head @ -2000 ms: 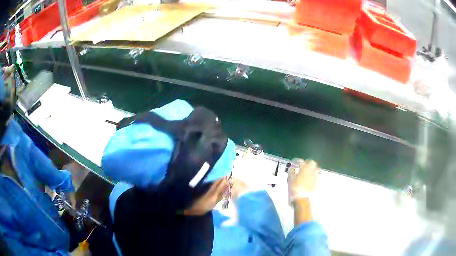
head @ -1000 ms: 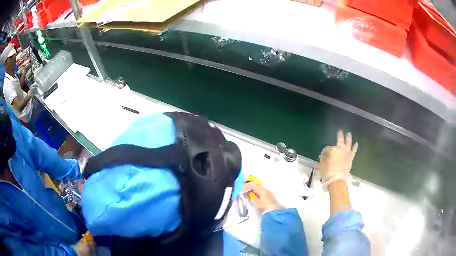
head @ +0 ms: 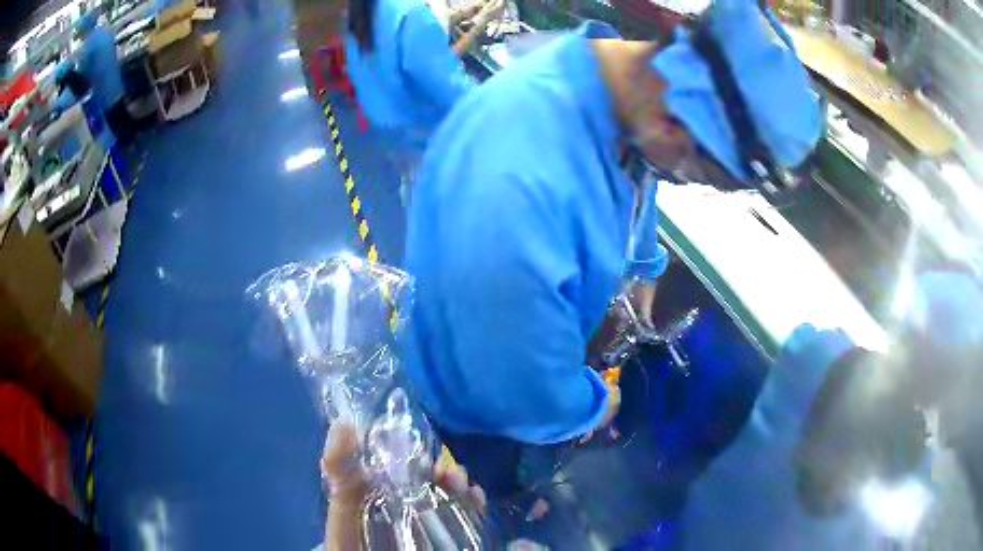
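Observation:
My left hand is at the bottom, left of centre, and is cut off by the lower edge. Its fingers are closed around a clear, glossy plastic figure. The figure is held upright, and its wide, transparent upper part spreads above the hand. Glare and see-through plastic hide its exact shape and part of my grip. My right hand cannot be made out. Small blurred, skin-toned patches right of the figure are too unclear to assign.
A person in blue stands close ahead, holding a shiny part and an orange-handled tool. Another blue-clad person is behind. A white-topped bench is right. Blue floor with yellow-black tape runs left, beside cartons.
The view has swung left from the green bench to the aisle. The clear figure and my left hand have come into view. The nearby worker's hands over the bench are no longer seen there.

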